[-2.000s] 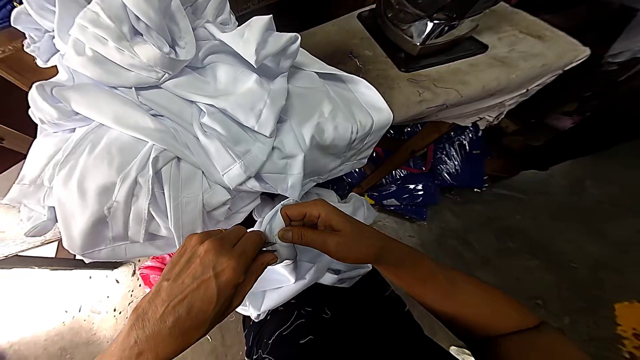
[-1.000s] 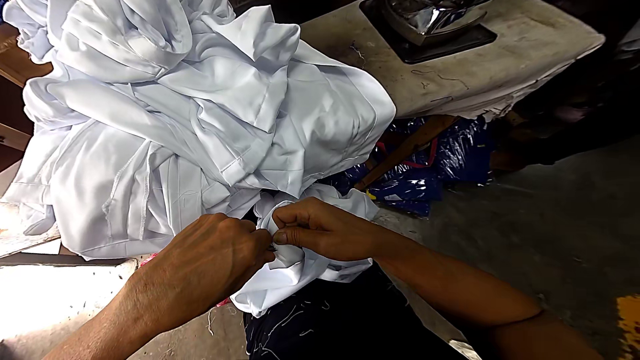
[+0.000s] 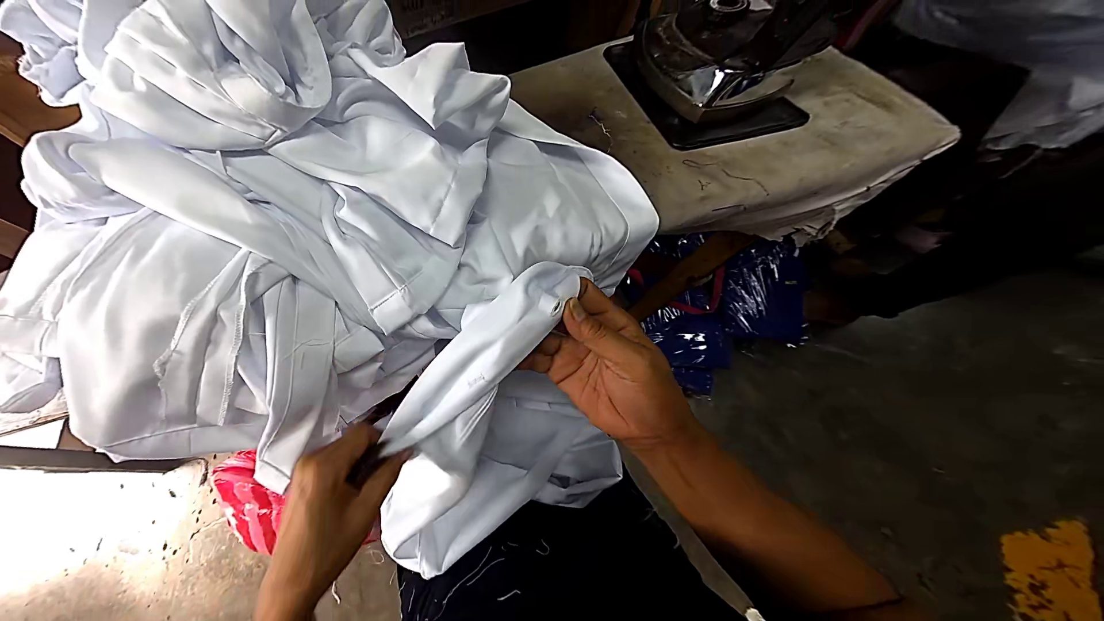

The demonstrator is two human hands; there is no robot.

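My right hand [image 3: 608, 362] pinches the edge of a white garment piece [image 3: 483, 371] near a small round button or hole, with the fingers under the cloth. At the lower left, my left hand [image 3: 332, 500] is closed around a small dark tool [image 3: 369, 461], too blurred to name, beside the lower end of the same strip. The rest of the piece hangs over the dark cloth on my lap [image 3: 535, 561], which has loose threads on it. A large heap of white garments [image 3: 285, 207] lies just behind both hands.
A metal clothes iron [image 3: 711, 65] stands on a dark plate on a cloth-covered table [image 3: 862, 121] at the upper right. Blue plastic-wrapped packages [image 3: 763, 289] lie under that table. Red and white material [image 3: 246, 500] is at the lower left, below the heap.
My hands were close together at the cloth and are now apart. The right hand has raised and turned a strip of the garment; the left has moved down and left of it.
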